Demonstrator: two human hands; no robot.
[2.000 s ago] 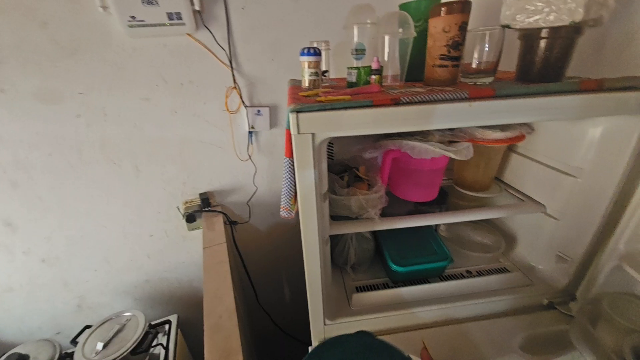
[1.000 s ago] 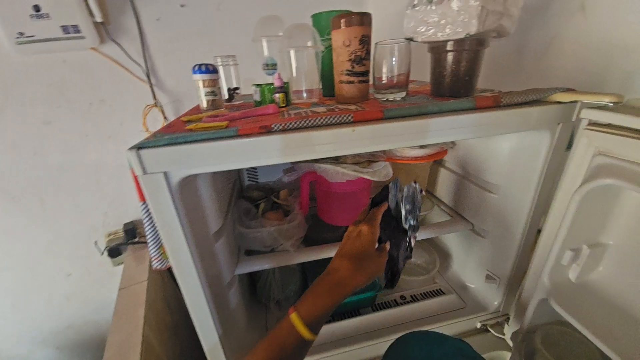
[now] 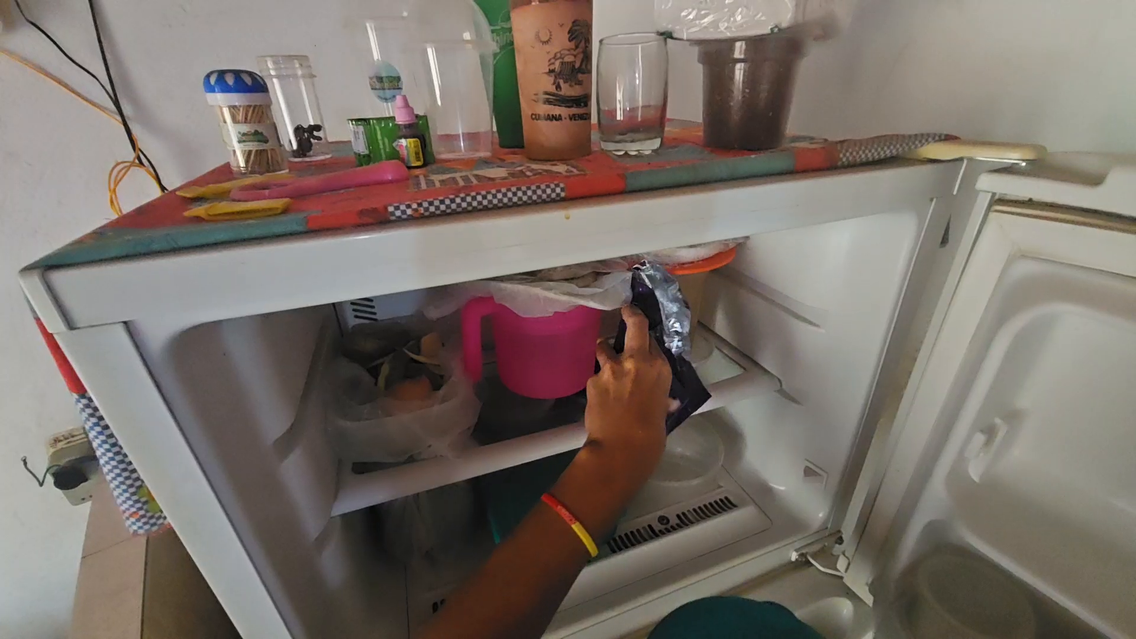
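Observation:
My left hand point(image 3: 630, 390), with a red and yellow band on its wrist, reaches into the open refrigerator and grips a dark purple packet with a silvery inner side point(image 3: 670, 333). The packet is in front of the upper shelf point(image 3: 532, 453), just right of a bright pink plastic jug point(image 3: 546, 351) covered with thin plastic. Left of the jug, a translucent plastic bag point(image 3: 404, 426) holds what look like scraps or peelings. Behind the packet, a container with an orange rim point(image 3: 706, 260) is partly hidden. My right hand is out of view.
The open refrigerator door point(image 3: 1047, 399) stands at right. On the cloth-covered top are a toothpick jar point(image 3: 248, 133), a drinking glass point(image 3: 632, 98), a brown printed tumbler point(image 3: 555, 80) and a dark pot point(image 3: 750, 93). A clear bowl point(image 3: 688, 453) sits below the shelf; a dark teal rounded thing point(image 3: 732, 621) shows at the bottom edge.
Two seconds ago no hand was in view; one second ago my left hand was inside with the packet. The view has moved closer to the refrigerator.

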